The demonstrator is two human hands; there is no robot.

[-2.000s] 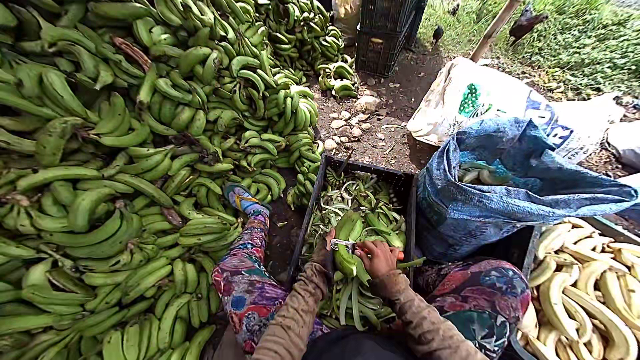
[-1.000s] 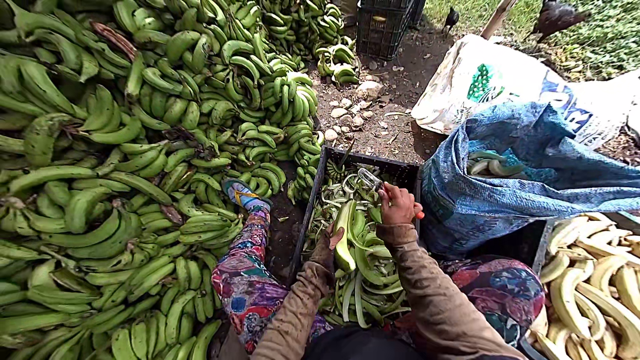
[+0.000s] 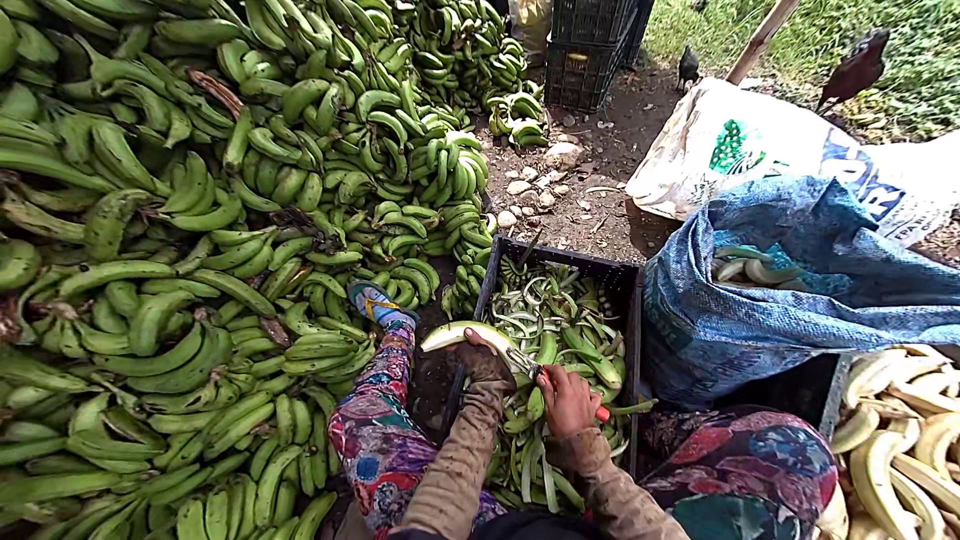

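My left hand (image 3: 484, 358) grips a partly peeled plantain (image 3: 459, 334) above the left side of a black plastic crate (image 3: 574, 259). Pale flesh shows along the fruit. My right hand (image 3: 571, 401) is closed around the red handle of a peeling tool (image 3: 602, 413), whose metal end (image 3: 529, 364) touches the plantain's right end. Green peel strips (image 3: 559, 307) lie in the crate below both hands. Peeled plantains (image 3: 881, 465) fill another crate at the lower right.
A heap of green plantains (image 3: 187, 300) covers the left side. A blue woven sack (image 3: 697, 330) with pale fruit inside stands right of the peel crate. Behind are a white printed sack (image 3: 697, 142), stacked black crates (image 3: 581, 71), stones (image 3: 525, 187) and two dark birds (image 3: 859, 69).
The plantain has swung from pointing up over the crate to lying leftward, with more pale flesh visible. My right hand has moved down from beside the crate's right wall, back onto the fruit with the tool.
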